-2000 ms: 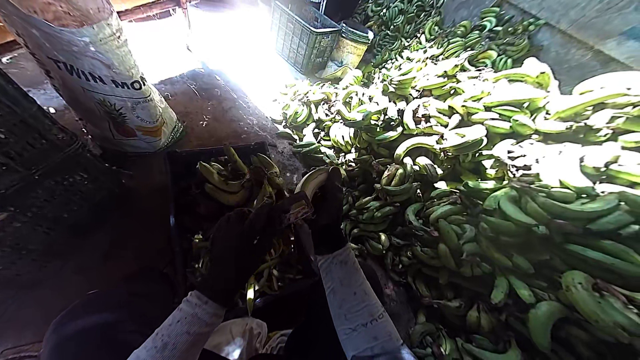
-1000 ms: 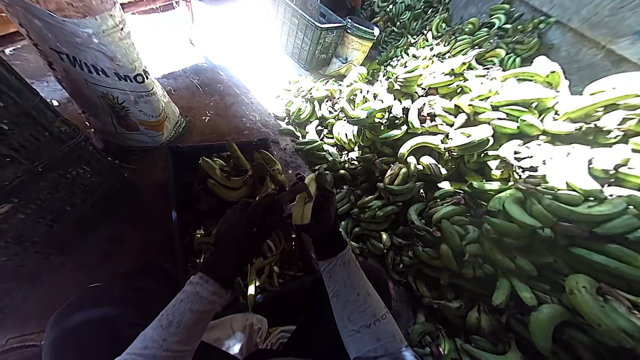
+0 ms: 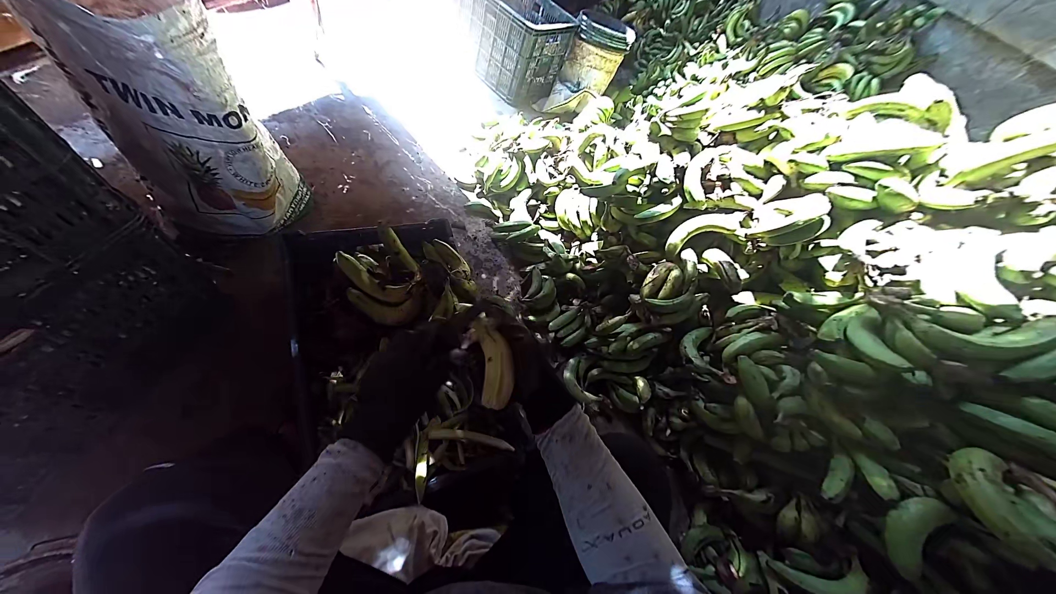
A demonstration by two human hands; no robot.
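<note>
Both hands wear dark gloves. My right hand (image 3: 536, 363) is closed around a yellowish plantain (image 3: 497, 363), which points downward between the hands. My left hand (image 3: 400, 384) is close by on the left, its fingers near the plantain's upper end; shadow hides whether it holds anything. Just beyond my left hand, a bunch of yellow-green plantains (image 3: 384, 301) rests in a dark crate (image 3: 371, 235). Peel strips (image 3: 450, 437) lie below the hands.
A large heap of green plantains (image 3: 767, 330) covers the floor on the right. A printed sack (image 3: 223, 157) stands at upper left above a dark slatted crate (image 3: 74, 223). At the back are a green plastic crate (image 3: 524, 54) and a yellowish bucket (image 3: 596, 58).
The plantain in my right hand has turned from slanting sideways two seconds ago to pointing downward, and both hands have shifted slightly.
</note>
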